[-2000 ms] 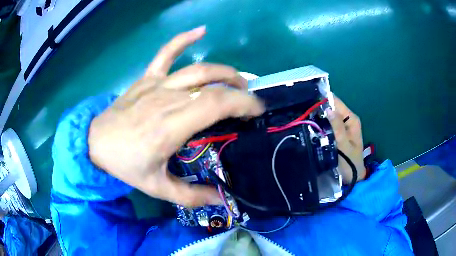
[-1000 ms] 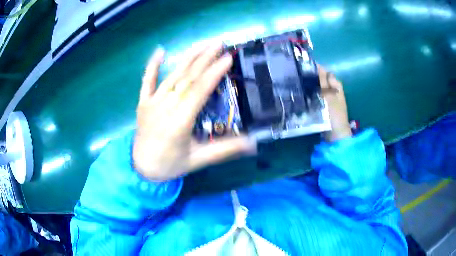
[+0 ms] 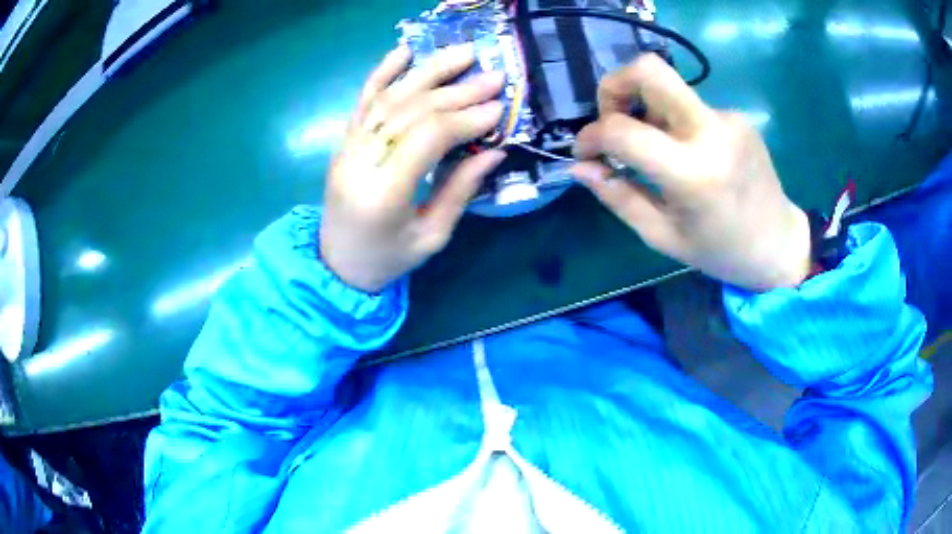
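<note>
The open device unit (image 3: 558, 65) is at the top middle, its far end cut off by the frame's top edge. A blue circuit board (image 3: 451, 31) is at its left, a black module (image 3: 585, 63) in its middle. My left hand (image 3: 418, 156) lies over the board side, fingers spread on it, thumb at the near edge. My right hand (image 3: 694, 172) is at the near right corner, thumb and forefinger pinched on a thin pale wire (image 3: 543, 152) that runs left toward my left thumb. A black cable (image 3: 701, 57) loops beyond the unit's right side.
The unit is over the green bench (image 3: 209, 188), whose curved near edge runs just in front of me. A white disc (image 3: 17, 280) stands at the far left. A pale rail (image 3: 68, 123) runs along the upper left. Blue cloth shows at the right edge.
The unit has moved up and away in the view and is turned, with its near side showing. My right hand has left its right side and now pinches the thin wire at the near edge.
</note>
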